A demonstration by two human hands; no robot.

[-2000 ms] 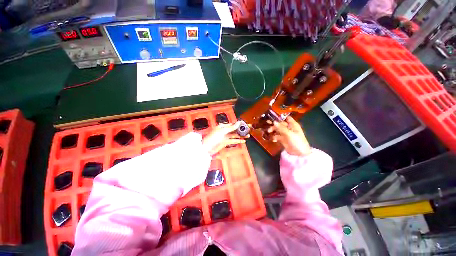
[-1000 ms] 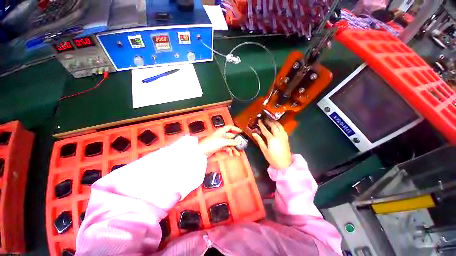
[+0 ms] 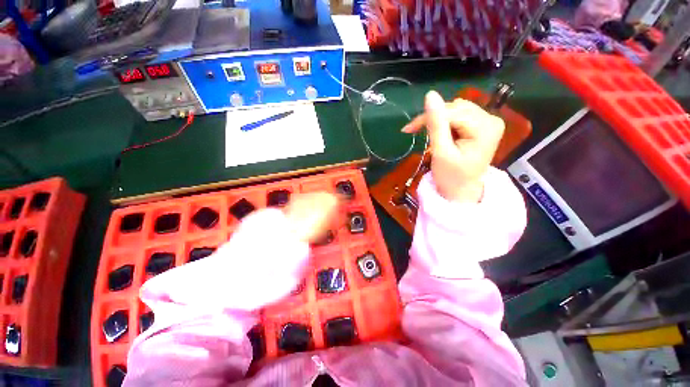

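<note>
The red-orange foam tray (image 3: pixel 384 298) lies in front of me with black watch bodies in its pockets. In its right column, watch bodies show grey-rimmed backs with round centres, one in the third pocket (image 3: pixel 368 266). My left hand (image 3: pixel 314 215) is blurred over the tray's upper right part; whether it holds anything cannot be told. My right hand (image 3: pixel 461 140) is raised over the orange-brown clamp fixture (image 3: pixel 518 130), fingers curled and thumb up. It hides most of the clamp and lever, and its grip is unclear.
Behind the tray are a raised green board (image 3: pixel 178 170), white paper (image 3: pixel 303 143) with a blue pen (image 3: pixel 266 120), and a blue control box (image 3: pixel 329 82). A pale lead (image 3: pixel 362 132) loops left of the fixture. A monitor (image 3: pixel 586 234) stands right; other trays flank both sides.
My left hand has moved left from the fixture side, over the tray. A watch body now sits in the right column's formerly empty third pocket. My right hand has risen from the fixture's front, up and right.
</note>
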